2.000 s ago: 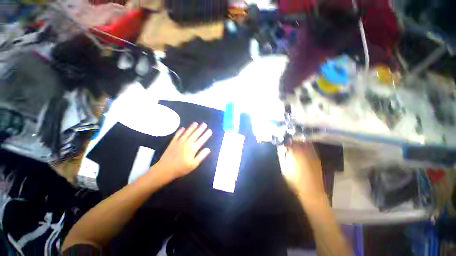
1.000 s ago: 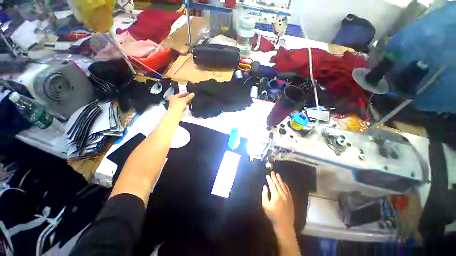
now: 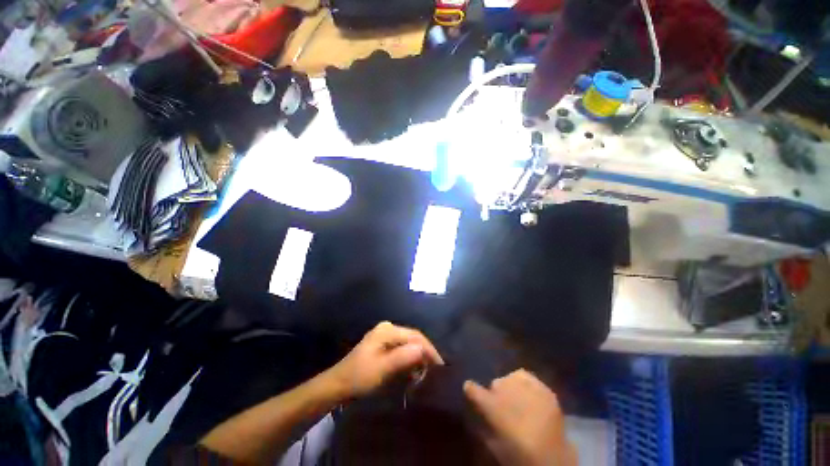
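Note:
A black garment panel (image 3: 364,246) with a curved cutout lies across the white table and over my lap. Two white strips lie on it, one near the middle (image 3: 435,250) and one further left (image 3: 291,264). My left hand (image 3: 389,357) is in front of the panel's near part, fingers curled and pinched, with a small thin pale item hanging below them, too small to name. My right hand (image 3: 521,414) is just right of it, partly cut off by the lower edge, fingers bent; whether it holds anything is unclear.
The sewing machine (image 3: 673,196) stands right, its needle area lost in lamp glare. A blue-cased lamp (image 3: 443,166) is beside it. Stacked cut pieces (image 3: 159,196) and a bottle (image 3: 68,191) are left. A blue basket (image 3: 642,410) is below right. Dark folded cloth (image 3: 723,296) lies at the bed's right.
My left hand has come back from the table's far side to near my lap. My right hand has moved from beside the needle area down towards me. The left white strip is uncovered.

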